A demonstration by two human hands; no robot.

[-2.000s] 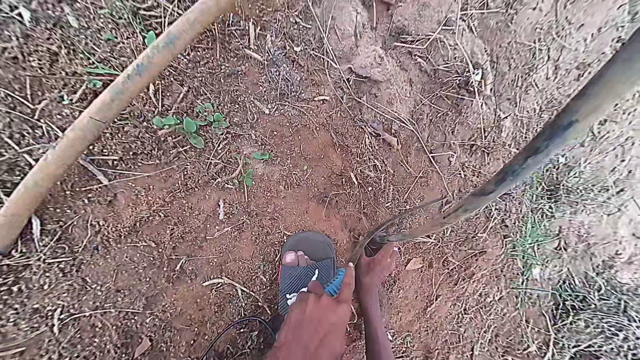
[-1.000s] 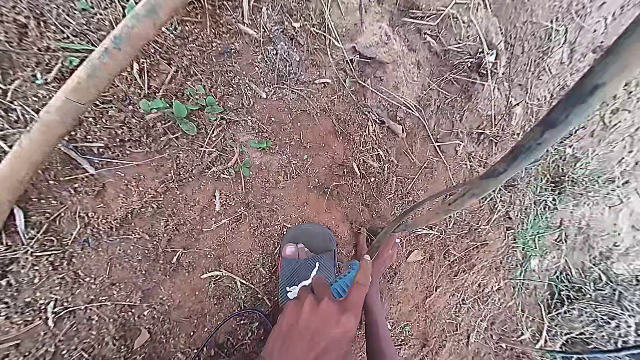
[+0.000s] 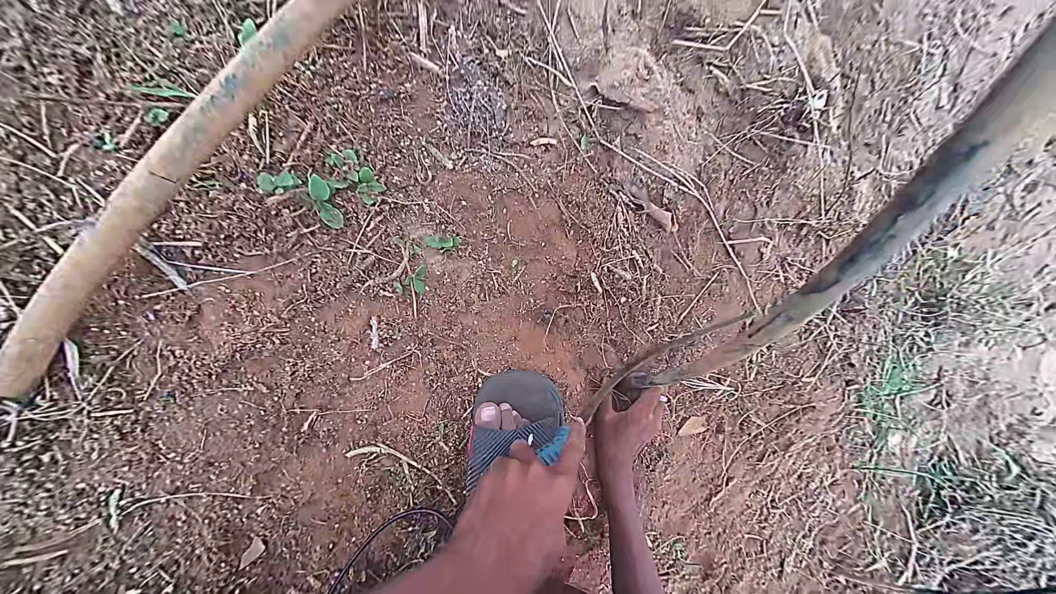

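My left hand (image 3: 524,487) is closed on a blue ribbed handle (image 3: 553,445), over the strap of a dark slide sandal (image 3: 520,396) worn on a foot. From its fingertips a thin curved brown strip (image 3: 660,348) runs up to the right; whether it is a blade or split wood, I cannot tell. Just right of it, my right hand (image 3: 627,425) grips the narrow lower end of a long, dark-stained wooden pole (image 3: 858,264), which slants to the upper right. Its fingers are partly hidden by the wood.
A thick pale pole (image 3: 157,186) crosses the upper left. Small green seedlings (image 3: 322,194), dry stalks and roots lie about the reddish soil. Grass (image 3: 899,379) grows at the right. A thin black cord (image 3: 388,520) curves beside my left forearm.
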